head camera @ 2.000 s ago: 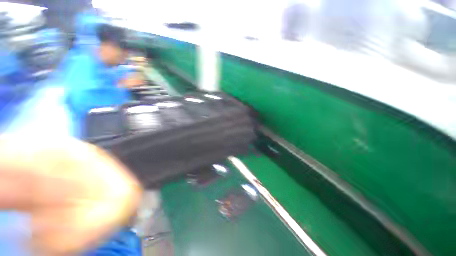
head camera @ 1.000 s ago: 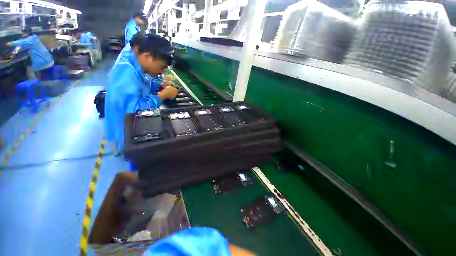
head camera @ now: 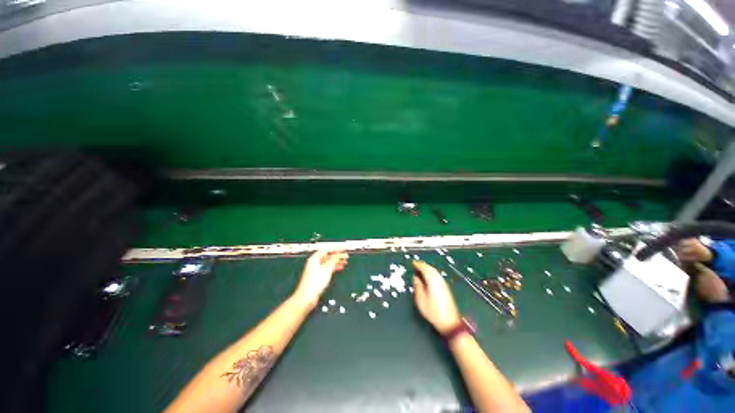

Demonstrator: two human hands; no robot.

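White scraps (head camera: pixel 390 281) lie scattered on the dark green bench mat (head camera: pixel 346 363). My left hand (head camera: pixel 321 274) is just left of them near the worn white strip, fingers slightly bent, holding nothing that I can see. My right hand (head camera: pixel 432 297) is just right of them, its fingers pointing forward; a small dark spot shows at its fingertips, too blurred to name. Thin tweezers (head camera: pixel 477 288) lie on the mat right of my right hand. A heap of small parts (head camera: pixel 504 284) lies beside them. Two phone housings (head camera: pixel 182 298) lie at the left.
A tall black foam stack (head camera: pixel 64 258) fills the left side. Phone parts (head camera: pixel 482 211) lie on the belt beyond the white strip (head camera: pixel 451 241). A white device (head camera: pixel 645 292) with a black hose, a red-handled tool (head camera: pixel 600 375) and a person's hand (head camera: pixel 709 278) are at right.
The view has swung from the foam stack and aisle at left to the bench in front. Both my hands now show over the mat; before, only part of one arm showed at the bottom.
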